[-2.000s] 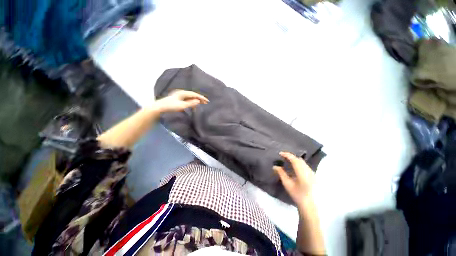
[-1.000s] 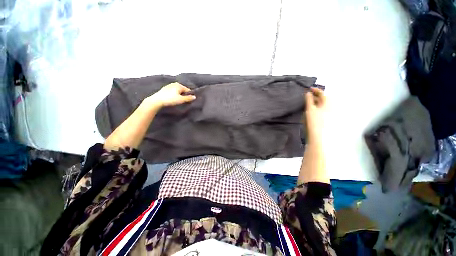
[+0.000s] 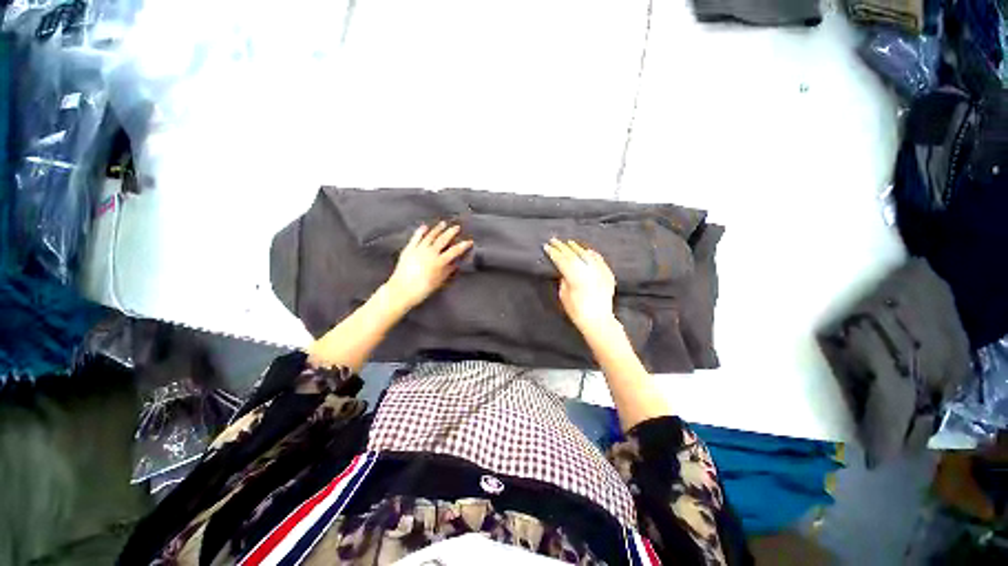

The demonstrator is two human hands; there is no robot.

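Note:
A grey-brown garment (image 3: pixel 503 299) lies folded into a long flat shape on the white table, along its near edge. Its left end is rounded and its right end shows several uneven cloth layers. My left hand (image 3: pixel 429 265) rests flat on the garment left of its middle, fingers a little apart. My right hand (image 3: pixel 583 282) rests on it right of the middle, fingers on a folded strip of cloth. Neither hand is closed around the cloth. Whether it has a collar cannot be told.
The white table (image 3: pixel 497 100) has seams. Another grey garment (image 3: pixel 901 343) lies at its right edge, beside a dark navy heap (image 3: pixel 973 210). Clear polybags (image 3: pixel 66 144) lie at the left. Teal cloth (image 3: pixel 763 475) is below the near edge. A small khaki stack (image 3: pixel 884 11) is at the far right.
My right hand has left the garment's right end and moved left onto its middle part. My left hand has moved slightly; its fingers are now spread flat. A folded strip now lies along the garment's upper part.

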